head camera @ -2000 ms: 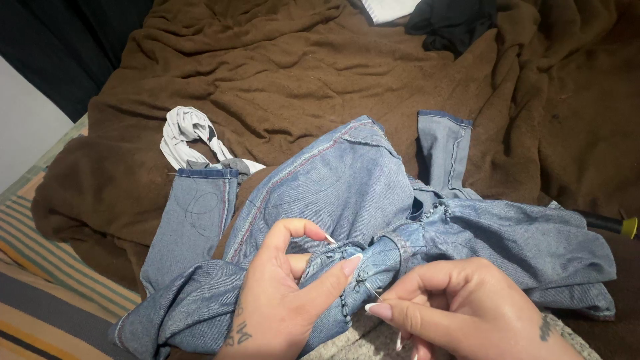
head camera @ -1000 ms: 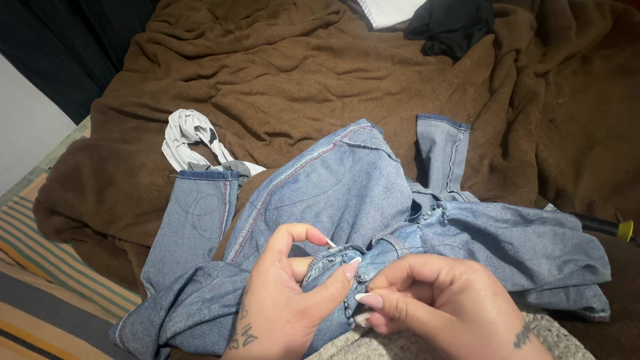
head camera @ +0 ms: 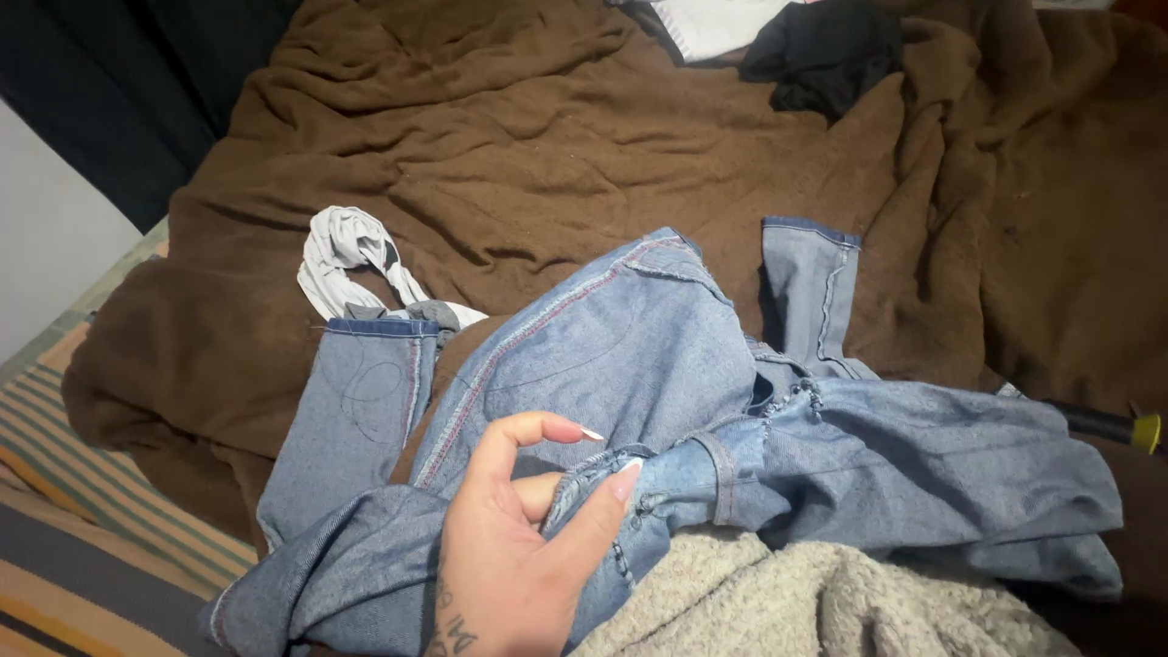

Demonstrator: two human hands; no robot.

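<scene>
A blue denim garment [head camera: 630, 356], its raw seams showing, lies spread over my lap and the bed. My left hand [head camera: 529, 538] pinches a frayed, folded edge of it between thumb and fingers, with the index finger raised and curved. Dark stitches [head camera: 622, 561] run along the denim below the thumb, and a small knot of thread sits beside the thumbnail. To the right of that hand is a denim belt loop [head camera: 723, 479]. A loose dark thread [head camera: 379, 392] curls over the leg at the left. My right hand is out of view.
A brown fleece blanket [head camera: 511, 155] covers the bed. A twisted white cloth [head camera: 351, 255] lies behind the denim, and black cloth [head camera: 821, 55] and white cloth [head camera: 712, 23] lie at the back. A black and yellow handle [head camera: 1113, 427] is at the right, a cream textured fabric [head camera: 812, 602] in front.
My right hand, which was at the stitches beside my left thumb with a needle between its fingers two seconds ago, has left the view. My left hand keeps its hold on the denim.
</scene>
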